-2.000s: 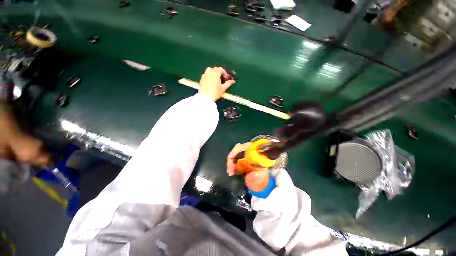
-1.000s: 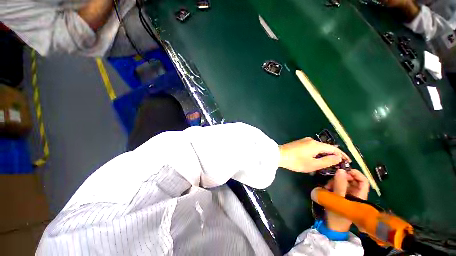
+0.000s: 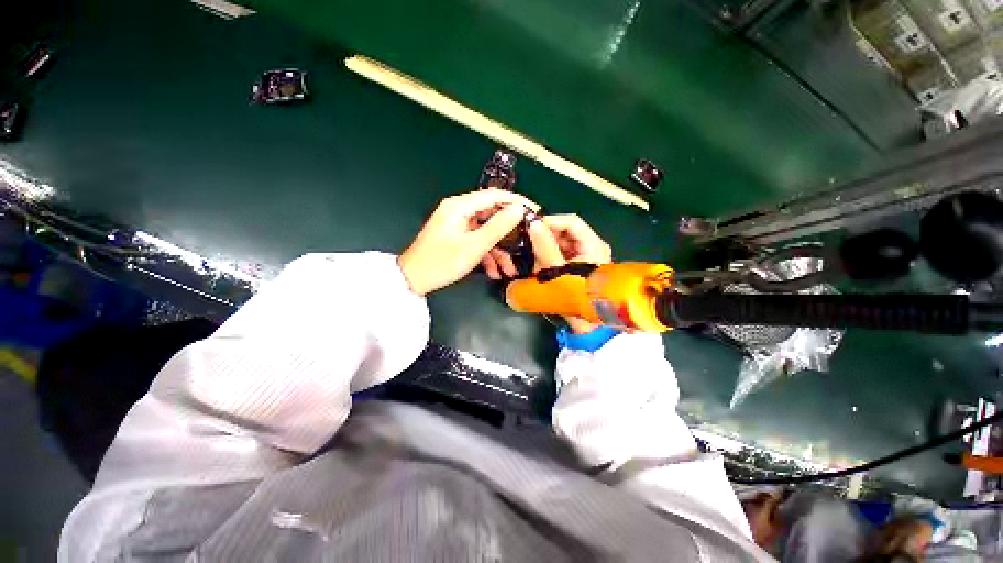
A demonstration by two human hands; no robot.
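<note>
My left hand [image 3: 467,236] and my right hand [image 3: 566,244] are close together over the green surface. Both hold a small dark device unit [image 3: 517,247] between their fingers; most of it is hidden. My right hand also holds an orange screwdriver [image 3: 594,295], which lies across the palm, with a black ribbed sleeve running right. A blue band is on my right wrist. Another dark unit [image 3: 499,169] lies just beyond my fingertips.
A pale yellow strip [image 3: 495,130] lies beyond my hands. Single dark units lie at the left [image 3: 280,86] and right [image 3: 647,174]. Crinkled clear plastic [image 3: 786,357] lies at the right under the sleeve. A grey rail crosses the right side. Part of a person shows at the bottom right.
Since two seconds ago, my left hand has come from beyond the strip to meet my right hand at a dark unit. Between the last frames the view has turned; both hands stay together.
</note>
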